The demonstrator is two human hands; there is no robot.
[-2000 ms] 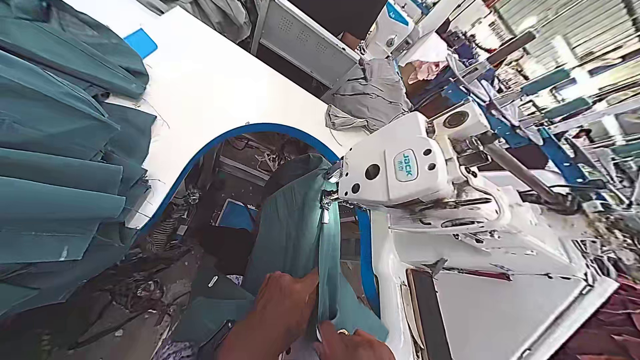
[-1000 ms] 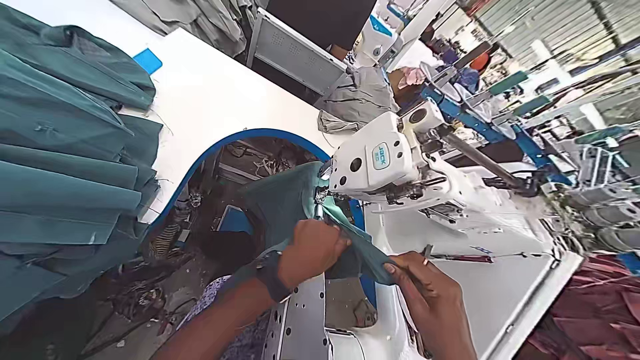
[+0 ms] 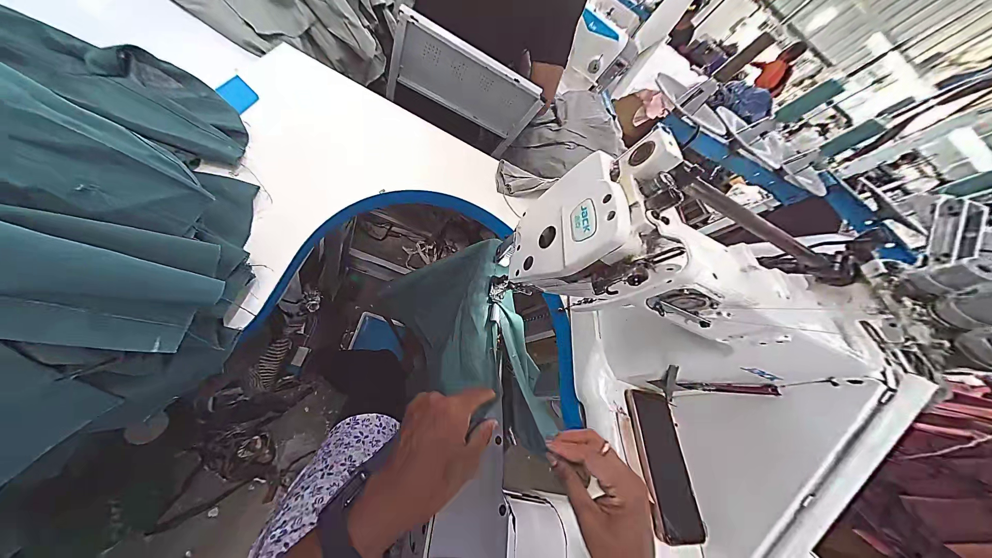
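Note:
A green fabric piece (image 3: 457,318) hangs from the needle area of a white Jack sewing machine (image 3: 573,221), with its two layers parted below the presser foot. My left hand (image 3: 438,446), a dark band at its wrist, lies over the lower left part of the cloth; thumb and forefinger point right, and whether they pinch fabric I cannot tell. My right hand (image 3: 601,480), with a ring on one finger, pinches the lower tip of the right-hand layer between thumb and fingers. The machine's narrow arm runs down between the hands.
Green garment pieces (image 3: 101,287) are heaped on the left of the white table (image 3: 333,124), whose blue-edged cutout curves around the machine. A smartphone (image 3: 666,465) and thread snips (image 3: 728,389) lie on the machine bed at right. Grey cloth (image 3: 573,136) sits behind; maroon fabric (image 3: 922,480) is at lower right.
My left hand has moved down, away from the needle area. My right hand has stayed at the cloth's edge. The fabric, bunched across the arm a second ago, now hangs lengthwise with its layers apart.

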